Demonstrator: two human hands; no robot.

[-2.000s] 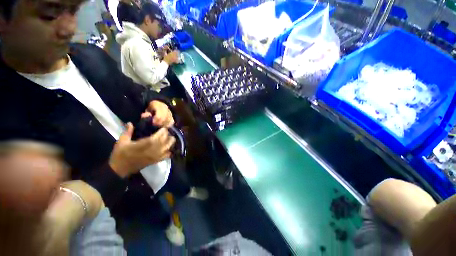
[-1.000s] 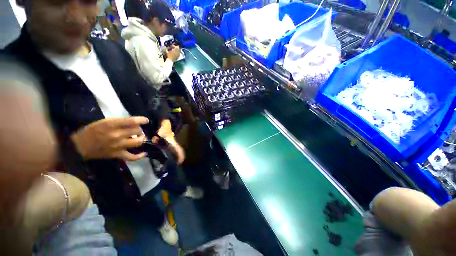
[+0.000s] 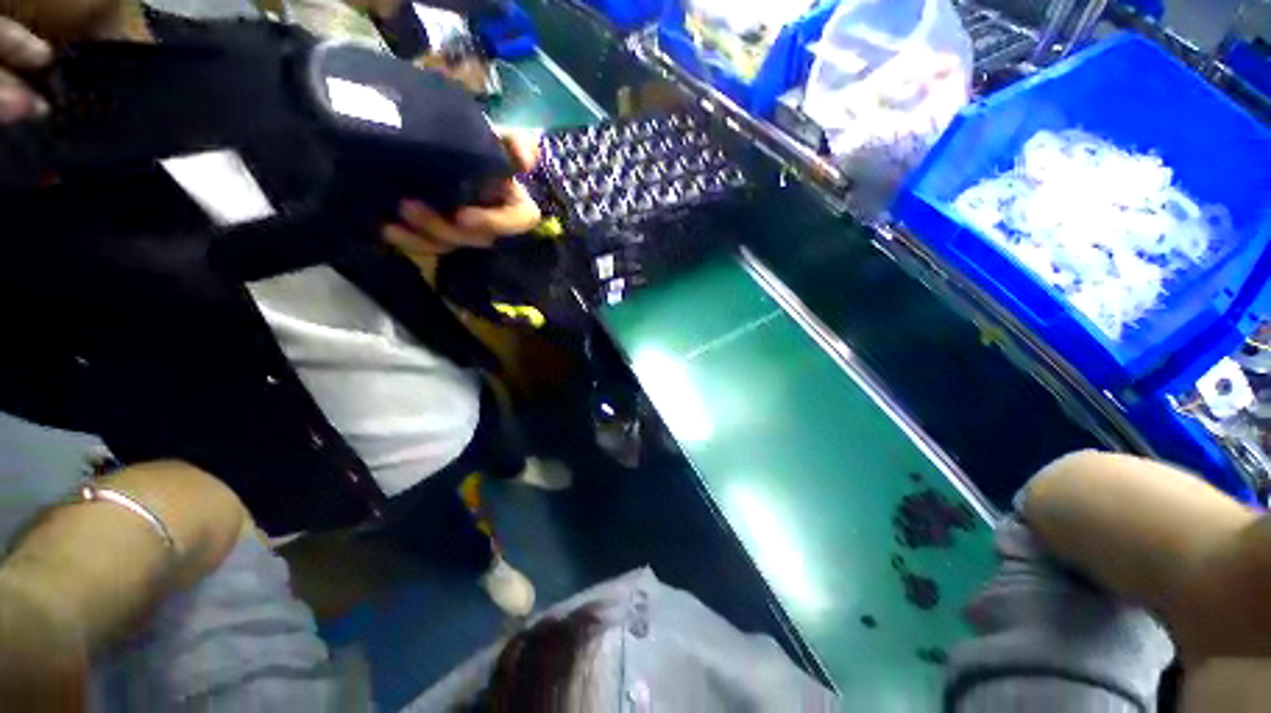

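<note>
My left hand is out of the picture; only my left forearm with a thin bracelet shows at the lower left edge. My right hand is also out of the picture; my bent right arm shows at the right edge. Nearest in front, small black parts [image 3: 931,518] lie scattered on the green bench top [image 3: 725,404]. Black trays [image 3: 641,174] with rows of shiny metal-faced parts stand stacked farther up the bench.
A person in a dark jacket [image 3: 126,334] stands close at the left, a hand [image 3: 467,223] on a black object [image 3: 404,139] with a white label. A blue bin [image 3: 962,286] of white parts and a clear bag [image 3: 892,84] are behind the bench.
The person in the dark jacket has come closer, and the black object is raised near the camera. The view has tilted down. The blurred part of my left arm has left the picture.
</note>
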